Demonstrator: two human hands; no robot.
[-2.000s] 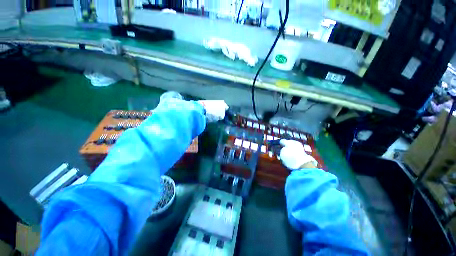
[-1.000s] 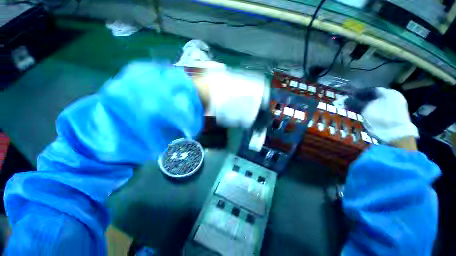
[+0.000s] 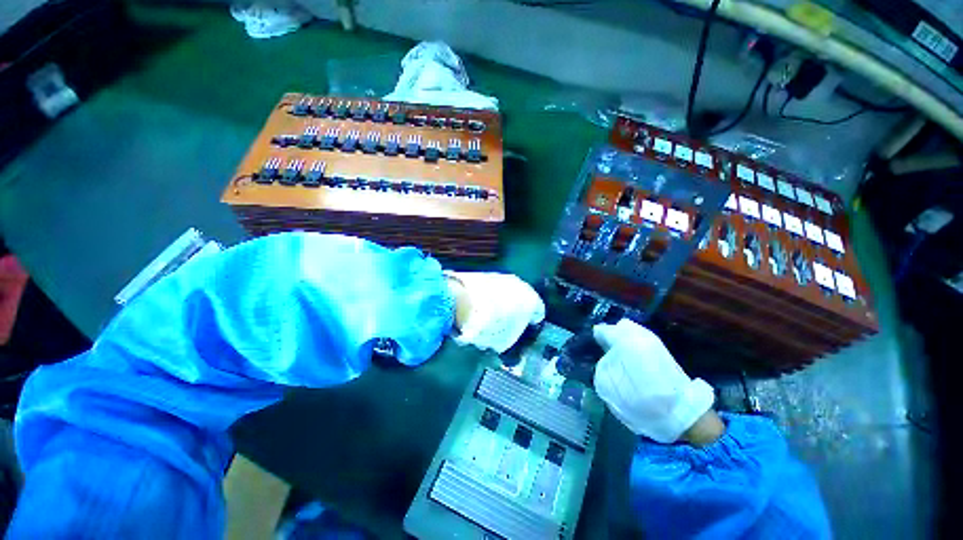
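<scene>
The pale fixture [image 3: 431,510] lies in front of me with silver finned heat sinks [image 3: 533,406] in it. Small dark pieces [image 3: 523,436] sit in a row between the finned parts. My left hand [image 3: 502,313], in a white glove with dark fingertips, is at the fixture's upper left end. My right hand [image 3: 646,382], gloved alike, is at its upper right end, close to the left. Both sets of fingertips are down at the upper heat sink. Whether they grip anything is too unclear to tell.
Left orange-brown stack [image 3: 370,195] bears rows of black legged transistors. Right stack [image 3: 776,306] bears white squares; a grey locating plate [image 3: 676,276] leans on it. Silver blocks [image 3: 164,264] lie at left, partly behind my sleeve. A black cord [image 3: 699,63] hangs behind.
The view has tilted down. My left hand has moved from the locating plate, and my right hand from the right stack, to the fixture's upper end. My sleeve now hides the screw dish.
</scene>
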